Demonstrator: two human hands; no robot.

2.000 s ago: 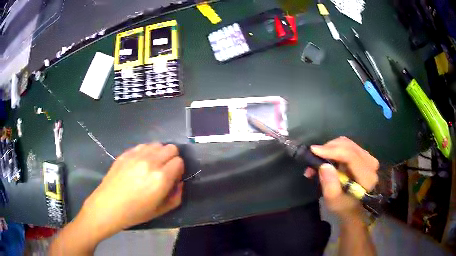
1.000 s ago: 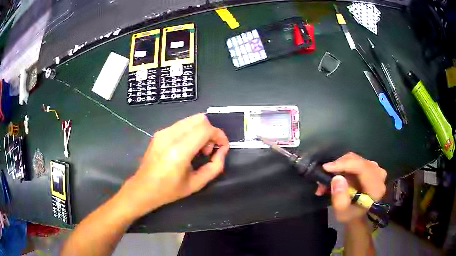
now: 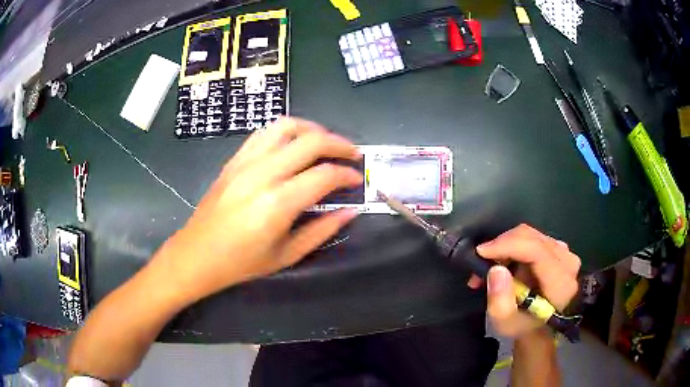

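Observation:
An opened phone housing [image 3: 408,181], pale with reddish edges, lies flat on the dark green mat in front of me. My left hand [image 3: 291,189] is over its left end, fingers spread on its long edges, hiding part of the dark rectangle there. My right hand [image 3: 529,280] holds the soldering iron [image 3: 461,249] by its dark and yellow handle. The iron's metal tip is at the middle of the housing, near its lower edge; whether it touches is unclear. A thin wire [image 3: 128,151] runs across the mat towards my left hand.
Two keypad phones [image 3: 231,75] stand side by side behind, beside a white block [image 3: 150,92]. A black keypad cover [image 3: 371,51] and red block [image 3: 465,41] lie behind. Tweezers [image 3: 590,121], a blue-ended tool [image 3: 593,162] and green electric screwdriver [image 3: 654,174] lie right. Another phone [image 3: 71,273] lies left.
My left hand has moved from the mat at the left onto the housing's left end, its fingers spreading. My right hand still holds the iron over the housing. The camera view has shifted slightly.

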